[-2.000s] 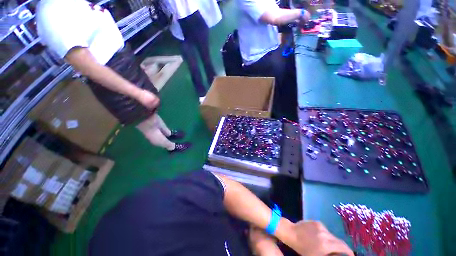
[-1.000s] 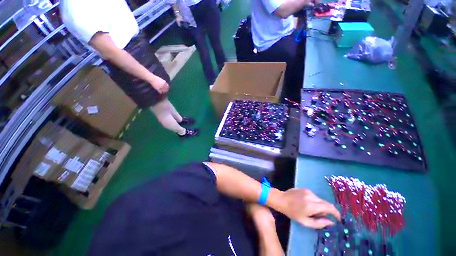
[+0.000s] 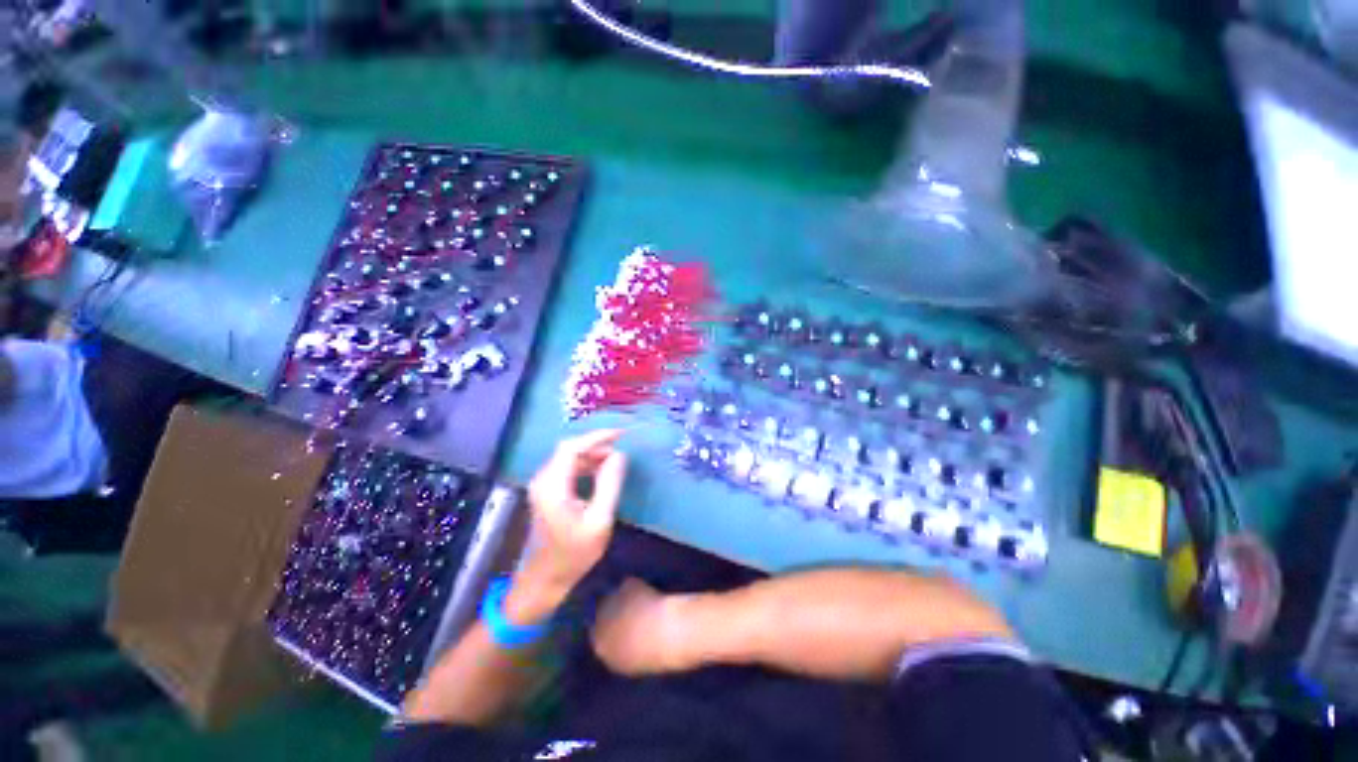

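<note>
My left hand [image 3: 574, 499], with a blue wristband, is over the bench's front edge beside a pile of red lead wires with white ends [image 3: 641, 335]. Its fingers are curled around a small black module [image 3: 585, 485], partly hidden and blurred. My right hand [image 3: 633, 628] is blurred, low in front of my body below the bench edge; its fingers are not clear. Rows of small black modules [image 3: 879, 410] lie right of the wires, the front row with bright silver-white ends [image 3: 819, 487]. A dark tray [image 3: 514, 335] left of the wires bears scattered wired modules.
A filled tray [image 3: 373, 573] and an open carton [image 3: 216, 558] stand below the bench at left. A clear fume funnel [image 3: 946, 223] is behind the rows. A yellow square [image 3: 1129, 511], cables and a reel [image 3: 1241, 588] are at right. A person's sleeve [image 3: 45, 417] shows far left.
The view has swung right, bringing the module rows, funnel and yellow square into sight. My left hand was over the modules nearest the wires and is now at the bench's front edge.
</note>
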